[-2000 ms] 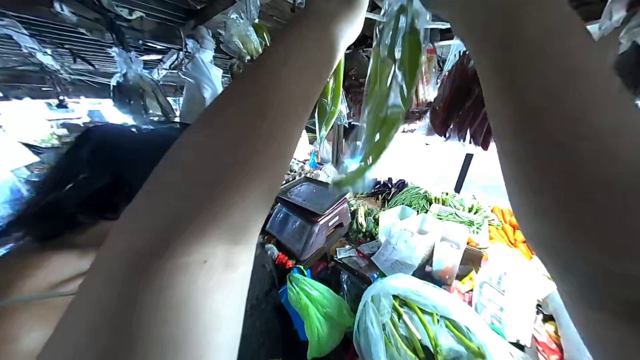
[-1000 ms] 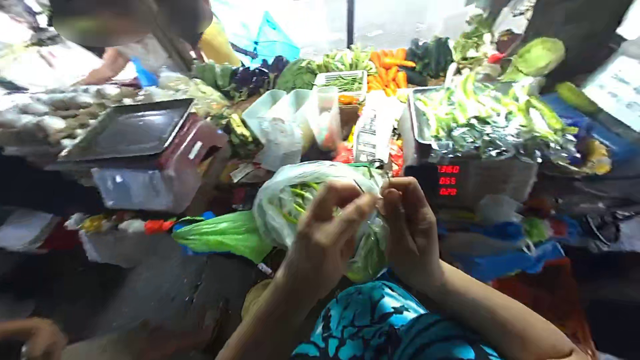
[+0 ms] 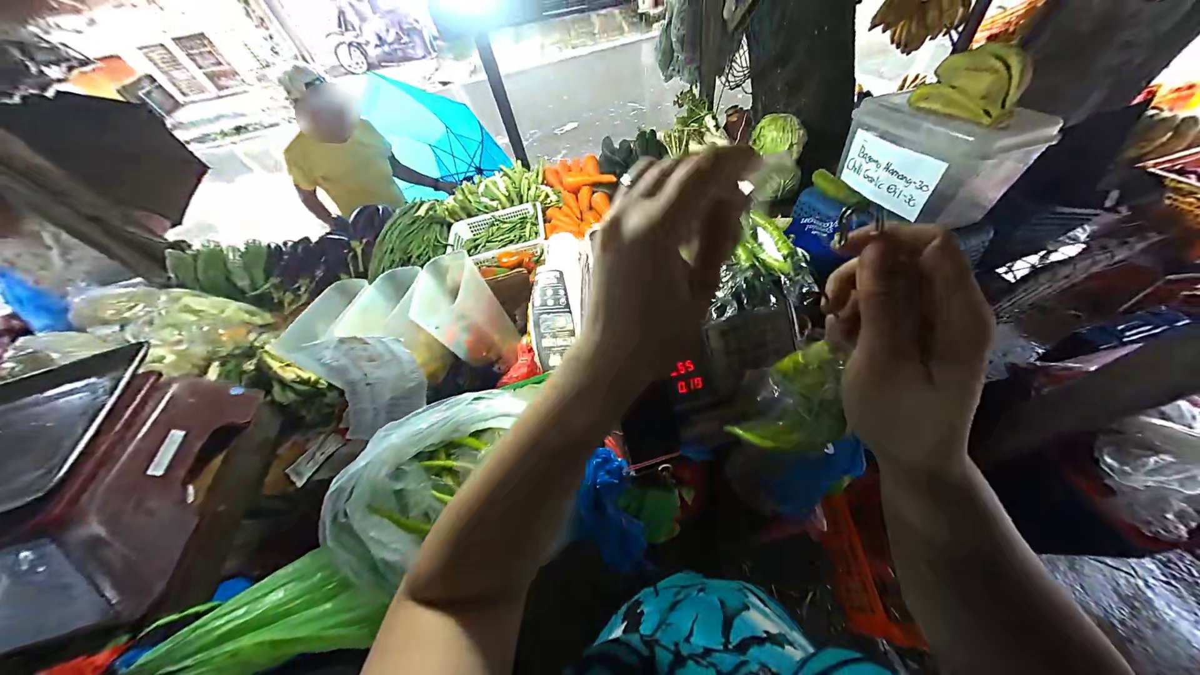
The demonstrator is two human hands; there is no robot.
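Note:
My left hand (image 3: 656, 253) is raised in front of the vegetables, blurred, with bent fingers; whether it holds anything is unclear. To its right, my right hand (image 3: 905, 347) is pinched on a small thin loop (image 3: 847, 223) at the fingertips. A clear plastic bag with green chilies (image 3: 797, 398) is beside my right palm; what holds it up is hidden. Behind my left forearm sits an open plastic bag of green chilies (image 3: 422, 469). A digital scale display with red digits (image 3: 687, 377) shows between my hands.
Carrots (image 3: 577, 192), a basket of green beans (image 3: 502, 234) and clear plastic containers (image 3: 459, 305) lie ahead. A dark red weighing scale (image 3: 122, 487) is at left, above a green plastic bag (image 3: 281, 614). A lidded plastic box (image 3: 947, 155) stands right. A person in yellow (image 3: 347, 164) is across the stall.
My hands, close together above the chili bag one second ago, are now apart and raised. The view has shifted; the person in yellow and the lidded box now show.

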